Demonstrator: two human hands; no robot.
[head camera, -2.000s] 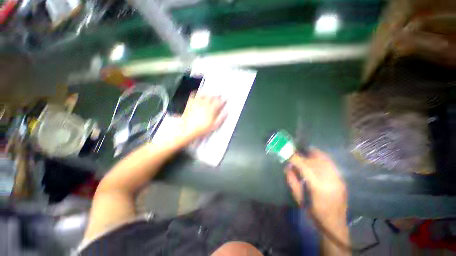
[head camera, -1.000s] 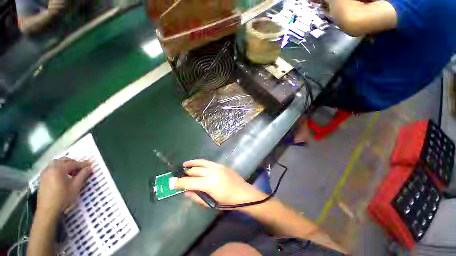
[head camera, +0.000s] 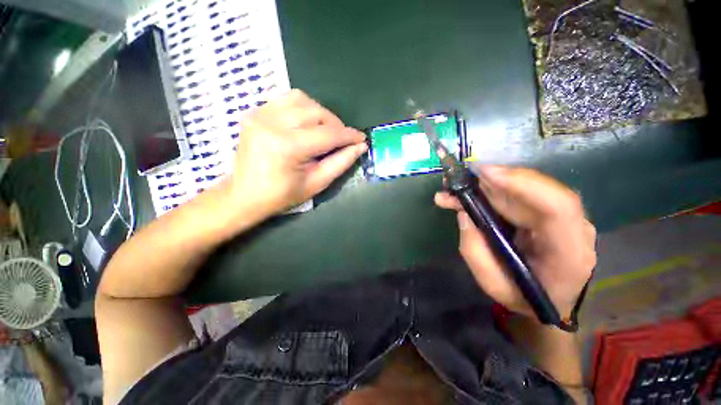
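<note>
A green circuit board (head camera: 399, 150) with a pale central square lies on the dark green bench in front of me. My left hand (head camera: 296, 154) has its thumb and fingertips together at the board's left edge; whether they pinch a small part or the edge itself is too small to tell. My right hand (head camera: 530, 233) holds the black soldering iron (head camera: 498, 237) like a pen. Its metal tip points up and left, over the board's upper right part. Contact with the board cannot be told.
A white sheet with rows of dark components (head camera: 229, 63) lies at upper left, with a black smartphone (head camera: 150, 103) on it. A solder-covered pad (head camera: 601, 79) is at upper right. A looped white cable (head camera: 122, 182) and small fan (head camera: 28, 293) are at left; red crates (head camera: 644, 356) at lower right.
My left hand has moved from the component sheet to the board's left edge. The iron, earlier pointing away beside the board, now has its tip over it. The view has turned and come closer.
</note>
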